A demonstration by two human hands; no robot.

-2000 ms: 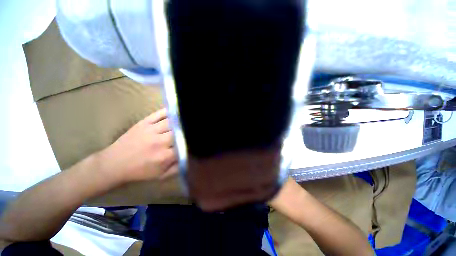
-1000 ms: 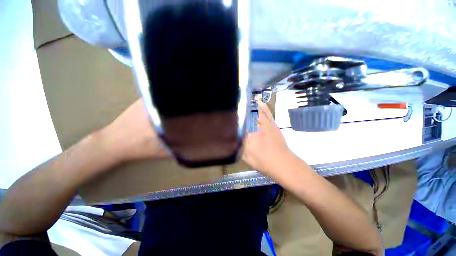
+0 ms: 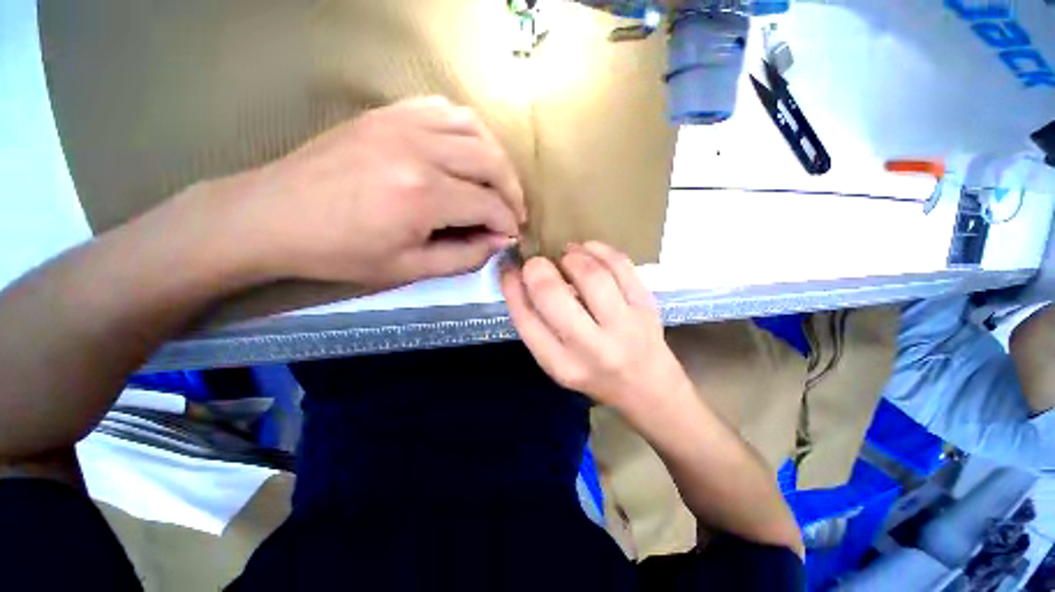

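A large tan fabric panel [image 3: 602, 150] lies on the white machine table, with a seam line [image 3: 536, 150] running from the lit needle area [image 3: 526, 29] toward me. My left hand [image 3: 405, 191] lies on the panel and its fingertips pinch the fabric's near edge at the seam. My right hand [image 3: 590, 312] pinches the same edge from the front, its fingertips touching those of my left hand. A small dark bit shows between the fingertips; I cannot tell what it is.
Black thread snips [image 3: 792, 121] and an orange stick [image 3: 914, 169] lie right of a grey ribbed knob [image 3: 706, 69]. A ruler strip [image 3: 463, 333] edges the table. Tan panels [image 3: 740, 393] hang below right, near blue plastic [image 3: 850, 509]. Another person's sleeve [image 3: 949, 370] is at right.
The view has shifted, and the chrome loop no longer blocks it. Both hands have come together at the panel's near edge by the table front. The snips are now visible.
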